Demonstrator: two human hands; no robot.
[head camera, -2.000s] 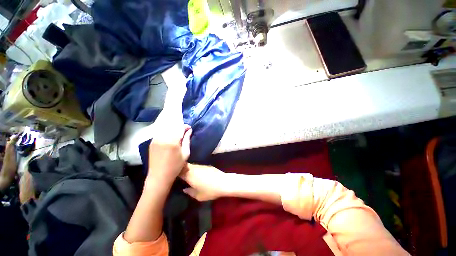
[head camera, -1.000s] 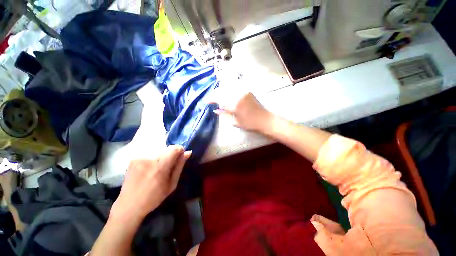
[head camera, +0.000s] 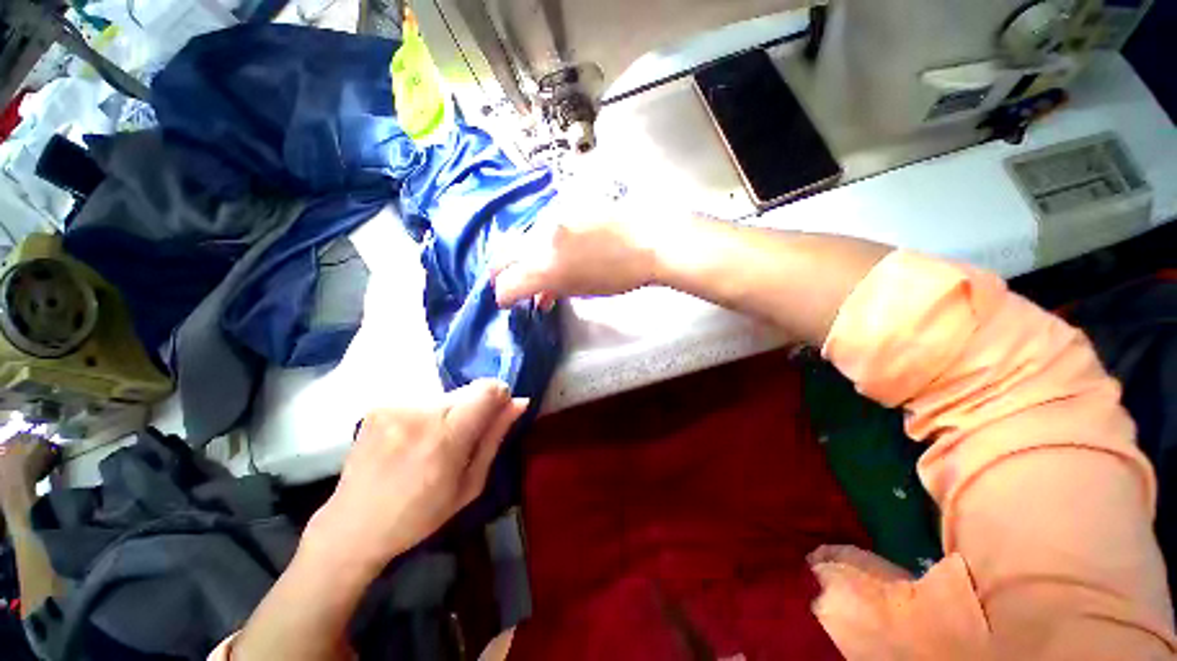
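A navy and grey garment lies on the white machine table, bright blue under the lamp. One part runs to the presser foot and needle area, and a narrow part comes down to the table's front edge. My left hand pinches the cloth at the front edge between thumb and fingers. My right hand lies on the cloth just in front of the needle area, fingers bent onto it; the fingertips are partly washed out by glare. A neon green piece hangs left of the needle.
A smartphone lies under the machine arm. A yellowish neighbouring machine stands at left, above a grey garment pile. Another person's arm shows at the left edge. Dark red cloth covers my lap.
My hands have parted from near each other at the front edge. My right hand moved up toward the needle, then left onto the cloth. The view has shifted right.
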